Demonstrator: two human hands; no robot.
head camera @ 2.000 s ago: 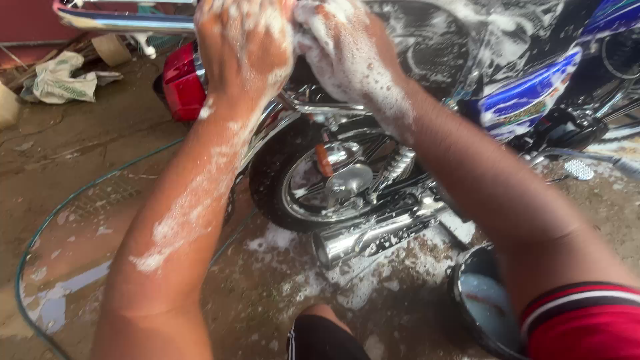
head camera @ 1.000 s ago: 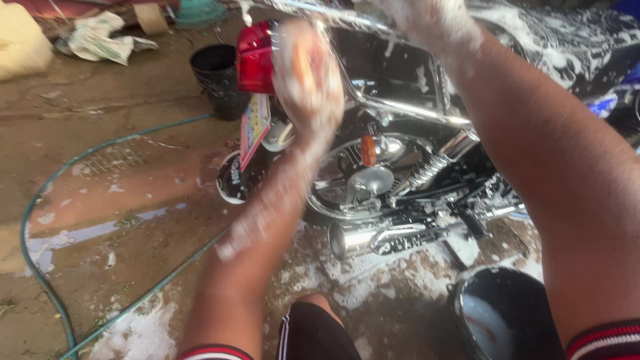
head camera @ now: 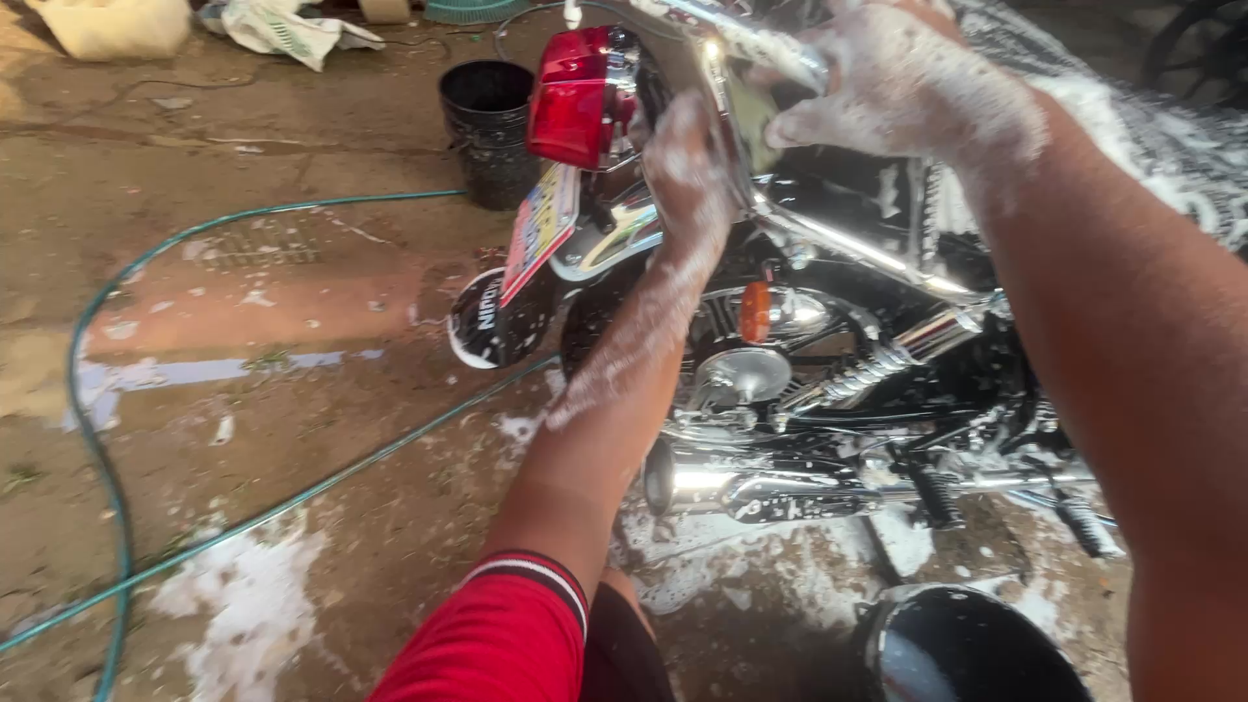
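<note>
A soapy motorcycle stands before me, its red tail light (head camera: 575,97) at the upper middle and its chrome exhaust muffler (head camera: 721,480) low down. Behind the tail light, my left hand (head camera: 687,156) is at the rear fender beside the chrome grab rail (head camera: 858,252); its fingers are blurred and I cannot tell whether they hold anything. Covered in foam, my right hand (head camera: 887,83) is at the end of a chrome rack bar (head camera: 746,37) near the seat, thumb spread; its other fingers are partly hidden. An orange turn signal (head camera: 756,312) and a license plate (head camera: 541,229) show below.
A black bucket (head camera: 487,122) stands behind the tail light, and another black bucket (head camera: 965,643) is at the bottom right. A green hose (head camera: 322,483) loops over the wet ground. A pale container (head camera: 122,24) and a crumpled sack (head camera: 283,29) lie at the upper left.
My hands were close together at the top two seconds ago and are now apart. The left hand has gone from beside the tail light to behind it. The view has shifted toward the motorcycle's rear.
</note>
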